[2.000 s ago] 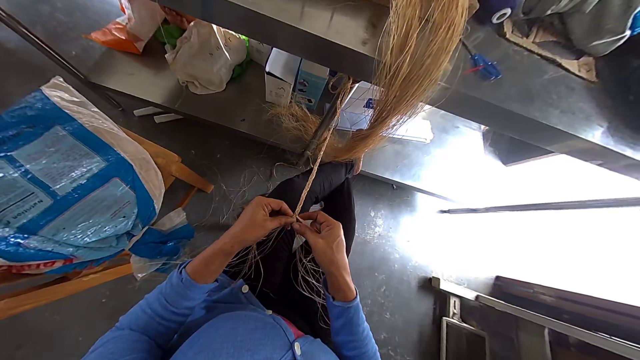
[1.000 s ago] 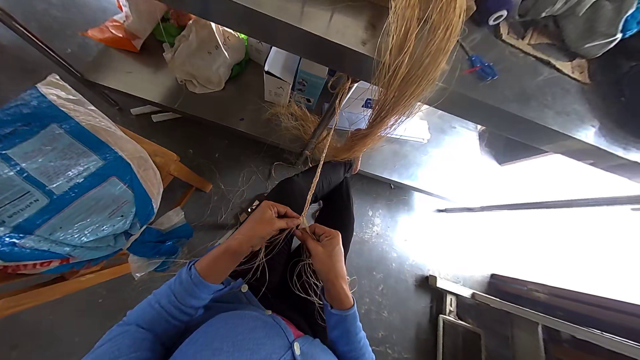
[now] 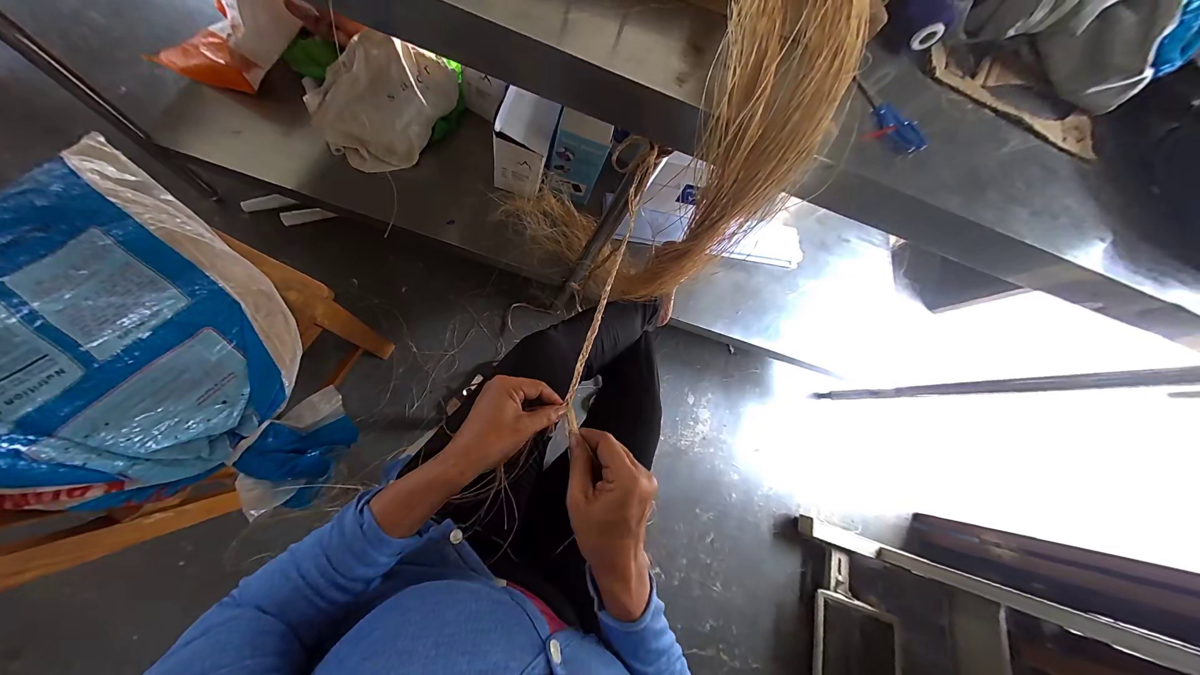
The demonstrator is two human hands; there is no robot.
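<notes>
A thin braided cord of plant fibre (image 3: 600,319) runs from the table leg down to my lap, where both hands work at its lower end. My left hand (image 3: 506,417) pinches the cord between thumb and finger. Just below and to the right, my right hand (image 3: 609,487) grips the fibres at the cord's end. Loose fibre strands (image 3: 502,492) hang under the hands over my black trousers. A thick bundle of long, pale brown fibre (image 3: 783,122) drapes over the edge of the metal table and curves down toward the cord's upper part.
A metal table (image 3: 966,202) with a lower shelf (image 3: 422,211) spans the top; the shelf holds a cloth bag (image 3: 380,98) and boxes (image 3: 525,141). At left, a blue plastic sack (image 3: 141,328) lies on a wooden chair (image 3: 323,305). A metal frame (image 3: 994,591) stands lower right.
My right hand has moved down from the left hand, opening a small gap where a short length of cord shows. My hands were close together at the cord's end before.
</notes>
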